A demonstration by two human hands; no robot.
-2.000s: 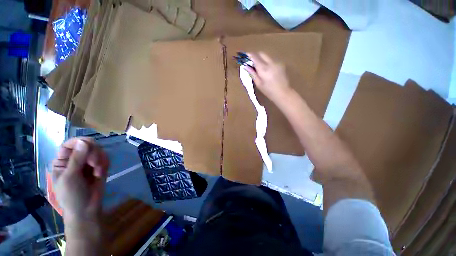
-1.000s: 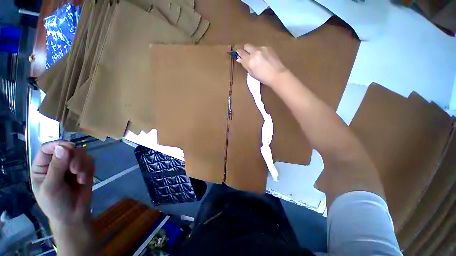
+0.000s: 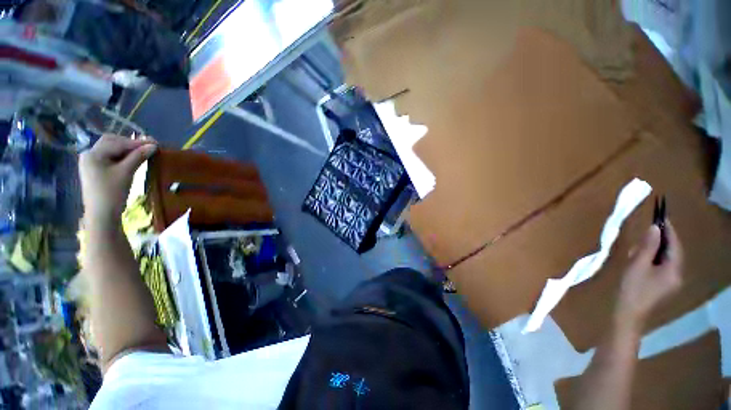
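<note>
A tan panel (image 3: pixel 497 152) lies on the table with a thin dark reddish line (image 3: pixel 545 205) running across it. A torn white strip (image 3: pixel 589 260) lies on the panel between the line and my right hand. My right hand (image 3: pixel 651 276) holds a small dark hand tool (image 3: pixel 660 231) with two pointed tips showing past the fingers. My left hand (image 3: pixel 120 156) is raised off the table at the left, above a brown wooden cabinet, with fingertips pinched together. I cannot tell whether something small is between them.
A black quilted stool (image 3: pixel 354 190) stands beside the table. The brown cabinet (image 3: pixel 212 190) and an open bin (image 3: pixel 248 280) are at the left, by yellowish bundles (image 3: pixel 154 280). A white-topped table (image 3: pixel 264 40) is at the back. More tan panels (image 3: pixel 689 376) lie at the lower right.
The view has swung to the left. My right hand with the tool has moved off the line to beyond the white strip. My left hand is now out over the cabinet.
</note>
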